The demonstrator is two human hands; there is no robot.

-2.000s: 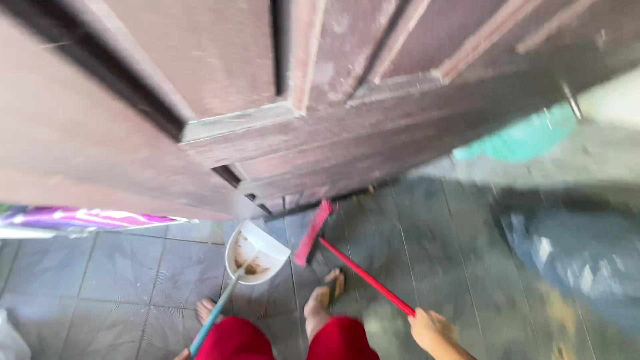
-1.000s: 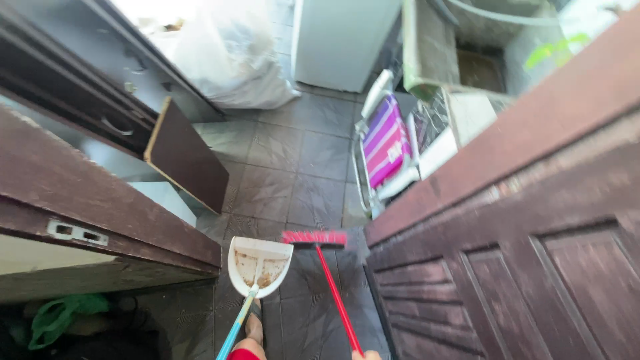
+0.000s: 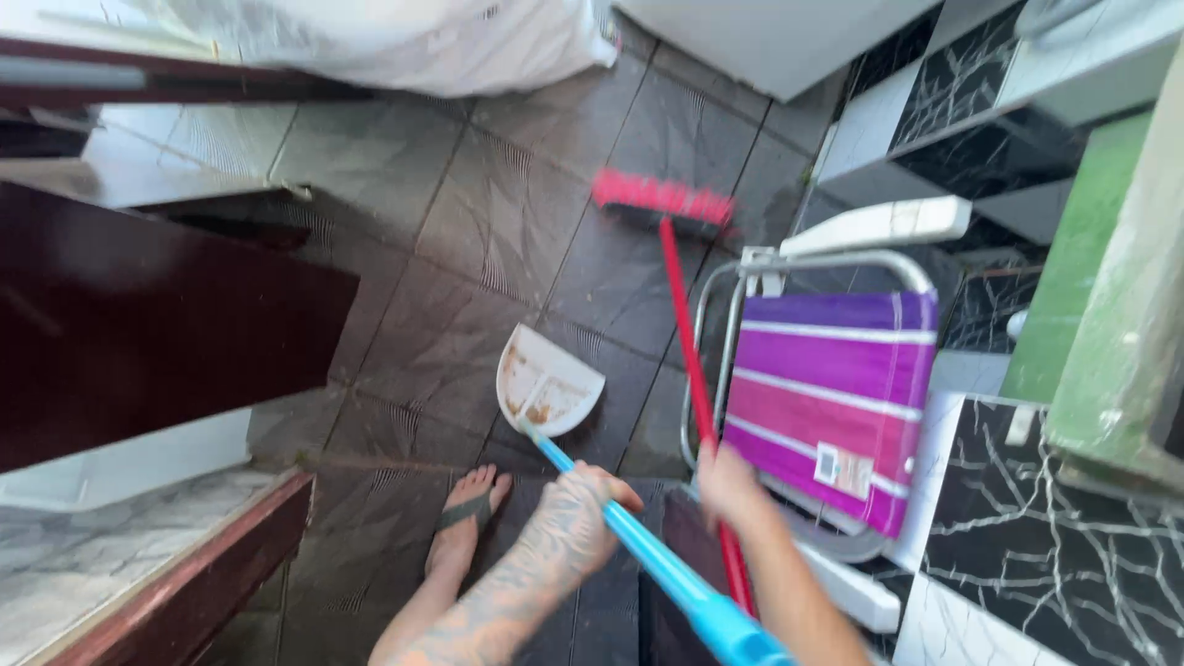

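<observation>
My left hand [image 3: 583, 518] is closed around the blue handle of a white long-handled dustpan [image 3: 560, 384], which has brown debris in its pan near the handle joint. My right hand [image 3: 731, 486], blurred, grips the red handle of a push broom [image 3: 664, 202]. The broom's head, with pink-red bristles, is ahead and to the right of the dustpan, apart from it, over the dark floor tiles. Whether the broom or the pan touches the floor I cannot tell.
A folded purple striped beach chair [image 3: 823, 398] stands at the right, close to the broom handle. A white plastic bag [image 3: 444, 46] lies ahead. Dark wooden panels [image 3: 166, 324] are at the left. My sandalled foot [image 3: 470, 509] is below the dustpan.
The view has moved forward past the wooden door, closer to the beach chair. The broom head, beside the dustpan one second ago, is now farther ahead of it.
</observation>
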